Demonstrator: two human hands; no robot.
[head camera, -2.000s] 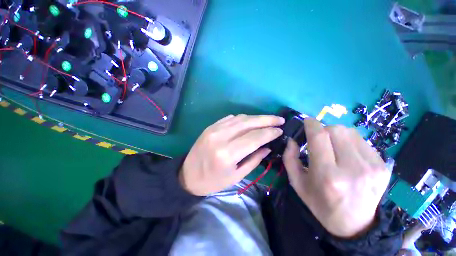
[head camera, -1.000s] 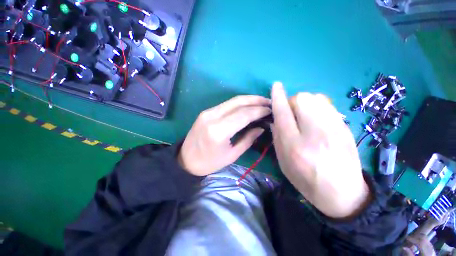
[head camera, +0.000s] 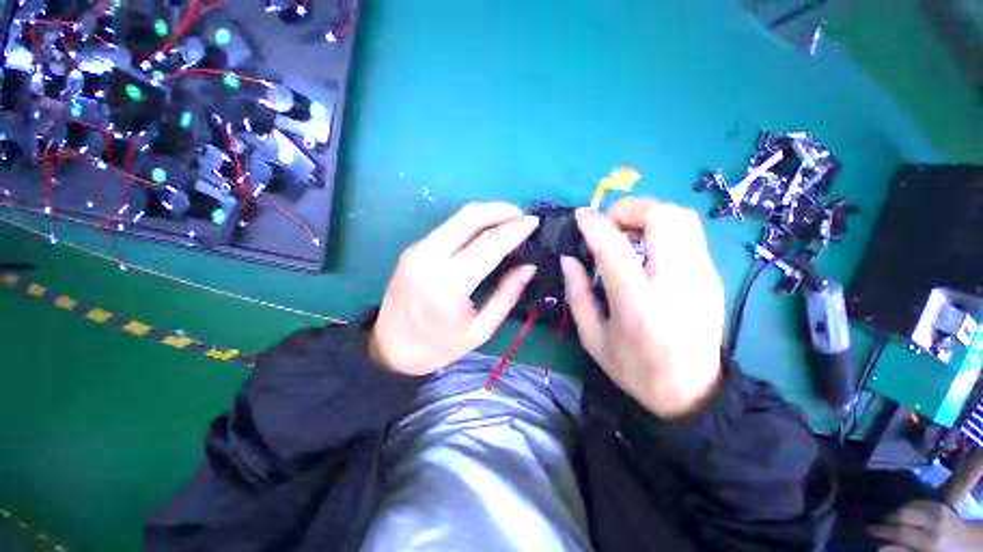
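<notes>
A black device part (head camera: 556, 232) with red wires (head camera: 515, 347) hanging toward my lap lies between my two hands at the near edge of the green bench. An orange ribbon tab (head camera: 618, 183) sticks out at its back right. My left hand (head camera: 437, 291) holds its left side with thumb and fingers. My right hand (head camera: 658, 307) holds its right side, thumb in front and fingers on top. The fingers hide much of the part, so its inner pieces cannot be told.
A black tray (head camera: 307, 243) of wired modules with green dots stands at left. A pile of silver and black parts (head camera: 781, 194) lies right. Beyond are a grey-and-black electric screwdriver (head camera: 828, 334), a black mat or tray (head camera: 927, 253), a teal box (head camera: 916, 377) and another person's hand (head camera: 927, 528).
My right hand has drawn back and lowered, uncovering the black part and orange tab. The view has shifted, so more of the left tray and the screwdriver show.
</notes>
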